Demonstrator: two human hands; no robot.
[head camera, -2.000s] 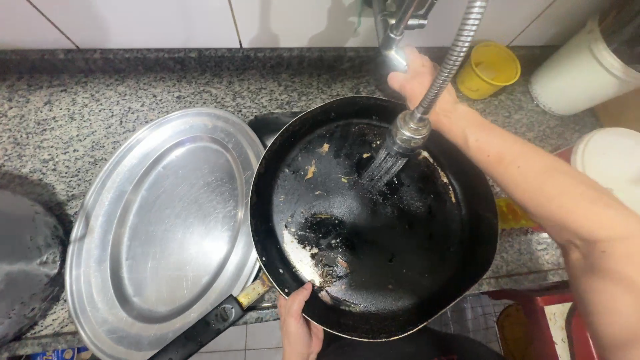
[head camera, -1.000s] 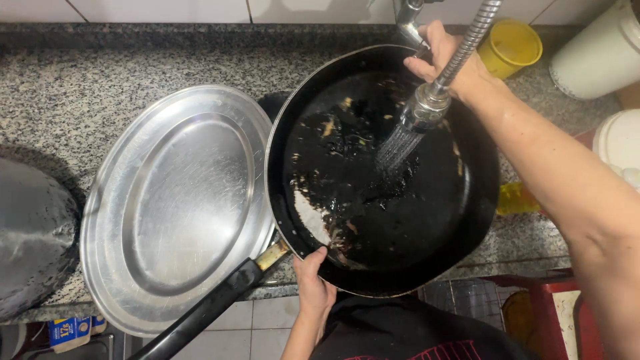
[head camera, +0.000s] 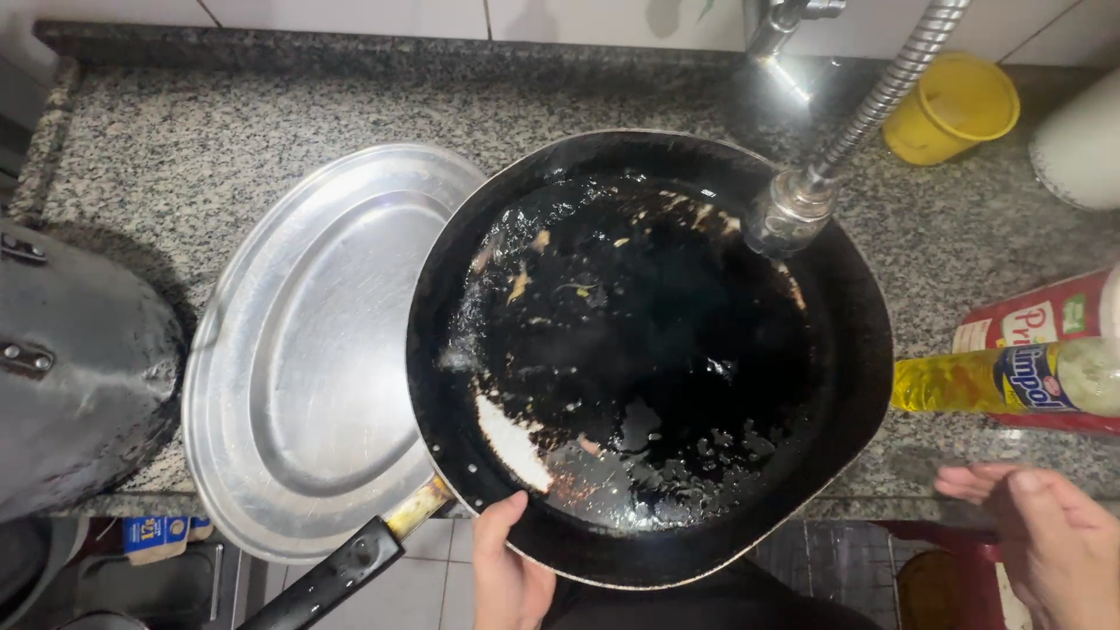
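My left hand (head camera: 512, 564) grips the near rim of a large black frying pan (head camera: 665, 350), thumb over the edge close to where the handle joins. Water, food scraps and pale worn patches show inside the pan. Its black handle (head camera: 328, 573) points to the lower left. Over the pan's far right part hangs a metal spray head (head camera: 792, 210) on a coiled hose, with no stream visible. My right hand (head camera: 1037, 534) is off the pan at the lower right, fingers apart, holding nothing. Partly under the pan's left side lies an oval metal platter (head camera: 341, 350).
A dented metal pot (head camera: 79, 376) stands at the left. On the granite counter (head camera: 262, 114) at the right are a yellow plastic cup (head camera: 954, 109), a white container (head camera: 1081, 144), a dish soap bottle (head camera: 962, 381) and a red-labelled tub (head camera: 1041, 306). The faucet (head camera: 774, 31) is at the back wall.
My right hand has left the faucet and come down to the lower right. The spray from the head has stopped. My left hand has kept its hold on the pan's rim.
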